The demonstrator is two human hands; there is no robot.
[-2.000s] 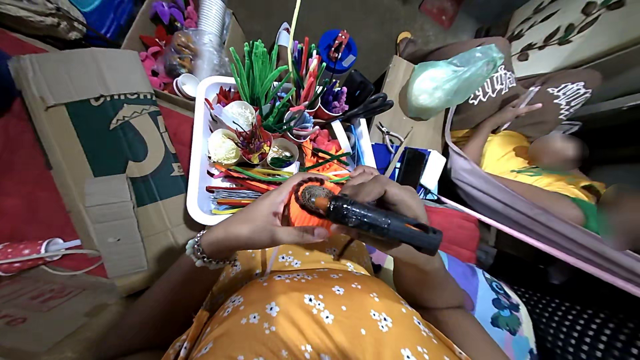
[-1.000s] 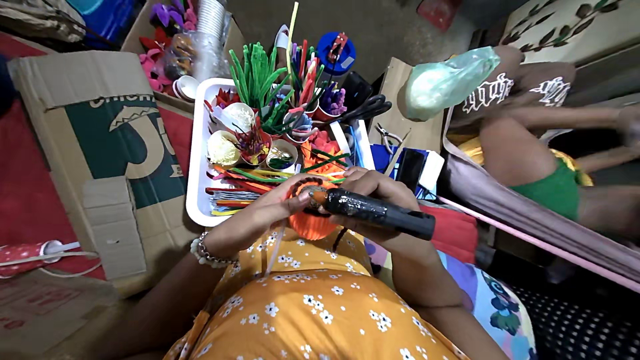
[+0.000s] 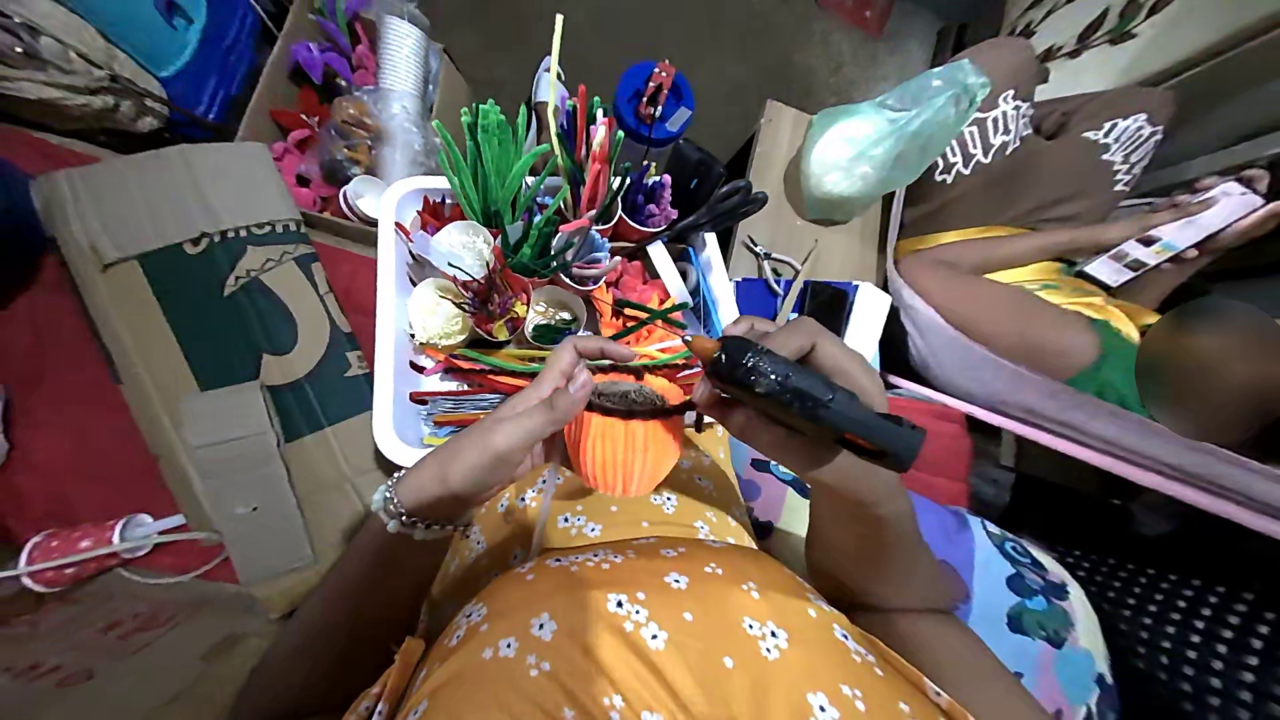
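Note:
An orange ribbed pot-like craft piece [image 3: 625, 450] with a dark brown rim is held up in front of my body, its round top facing me. My left hand [image 3: 520, 430] grips its left side, the fingers along the rim. In my right hand [image 3: 790, 400] is a black glue gun [image 3: 810, 400], its orange nozzle pointing left above the rim's right side. Fingers of my right hand also touch the rim's right edge. Behind the piece, a white tray [image 3: 388, 330] holds cups of green pipe cleaners [image 3: 495, 170], red and purple ones, and loose pipe cleaners in many colours.
Pliers [image 3: 772, 265] lie on a wooden board [image 3: 770, 140] right of the tray, near a plastic bag [image 3: 885, 140]. Cut cardboard [image 3: 200, 350] lies at left, beside a red dotted cup [image 3: 85, 552]. At right, a person [image 3: 1040, 330] reclines in a hammock with a phone.
The glue gun's nozzle has come away from the rim and now shows above its right side. The orange piece is tilted differently. The person at right has moved and a phone is visible again.

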